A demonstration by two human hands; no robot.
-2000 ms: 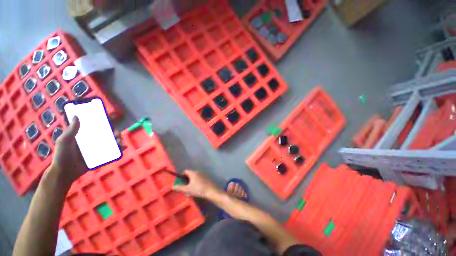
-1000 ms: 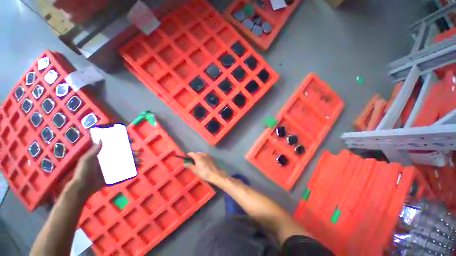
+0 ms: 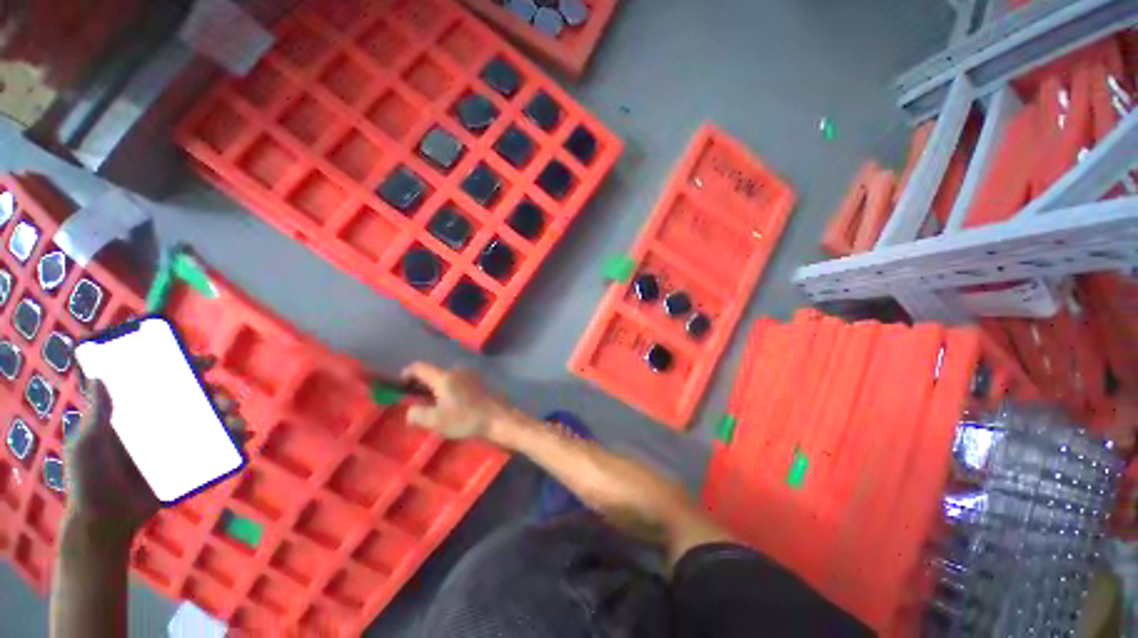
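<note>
My left hand [image 3: 106, 455] holds a smartphone [image 3: 165, 411] with a bright white screen, at the left. My right hand [image 3: 447, 401] is closed on a thin black marker pen [image 3: 397, 385], partly hidden by the fingers. A small green patch shows beside the pen. Both hands are over a multi-cell red-orange foam tray [image 3: 318, 446] whose visible pockets hold no watches. A green sticky note [image 3: 243, 530] lies on this tray, and more green shows at its top corner. The phone and left hand hide part of the tray.
Another grid tray [image 3: 350, 237] holds dark watch units, and one at the far left [image 3: 100, 274] holds silver-rimmed units. A four-compartment tray [image 3: 736, 199] holds several watch heads. Stacked trays [image 3: 836, 424], clear plastic packs [image 3: 1030, 499] and metal racking [image 3: 973, 249] stand right. A slippered foot shows below centre.
The view has shifted, so the trays sit further left and higher. The phone and my right hand appear further left in the picture. Both hands keep their holds.
</note>
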